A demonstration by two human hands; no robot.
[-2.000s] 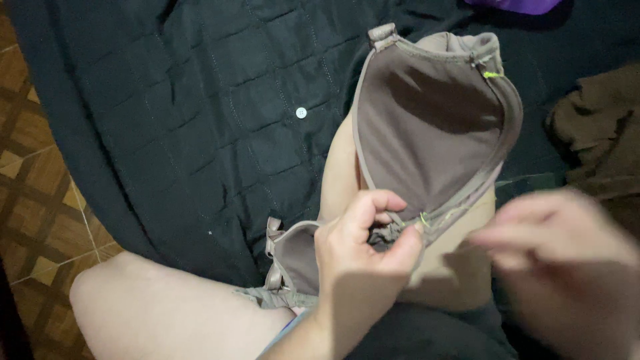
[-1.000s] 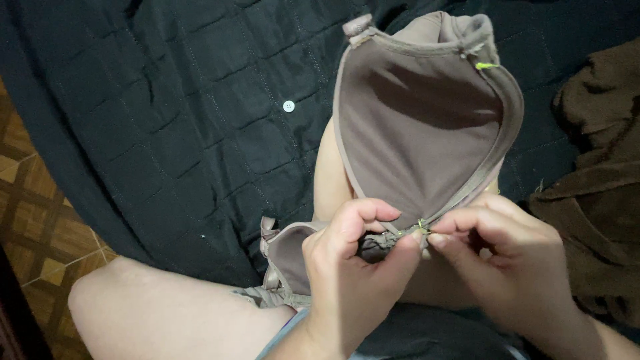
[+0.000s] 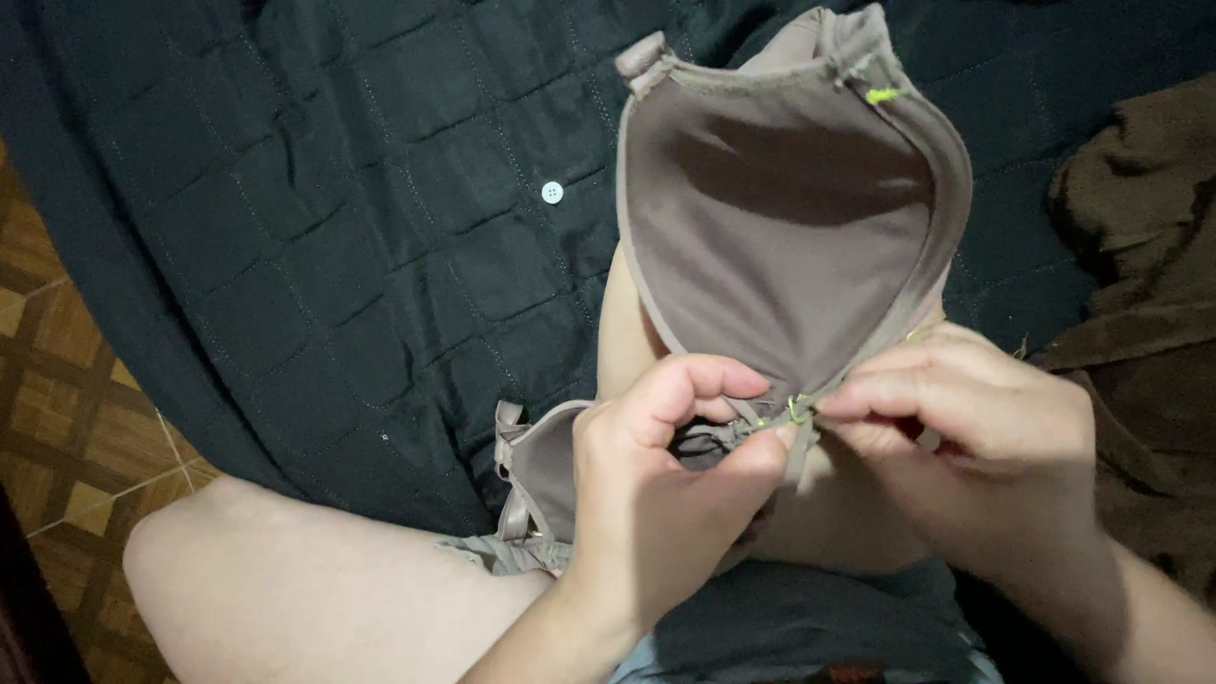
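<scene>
A taupe bra (image 3: 779,237) lies over my bent leg, one cup facing up with its inside showing. Its other cup (image 3: 556,461) is partly hidden behind my left hand. My left hand (image 3: 679,475) pinches the gathered fabric at the bottom of the upper cup. Close beside it, the fingertips of my right hand (image 3: 950,437) grip the edge of the same fabric. Bright yellow-green thread (image 3: 796,408) shows in stitches between the two hands. Another tuft of that thread (image 3: 882,95) sits near the cup's top right corner. Whether my right fingers also hold a needle cannot be told.
A white button (image 3: 552,193) lies on the dark quilted cover (image 3: 380,209), left of the bra. Brown cloth (image 3: 1149,218) is bunched at the right. My bare knee (image 3: 218,532) is at the lower left, with patterned floor tiles (image 3: 66,380) beyond the cover's edge.
My right hand, blurred and apart from the bra two seconds ago, has come in to the stitched spot and holds the fabric there. My left hand has kept its pinch.
</scene>
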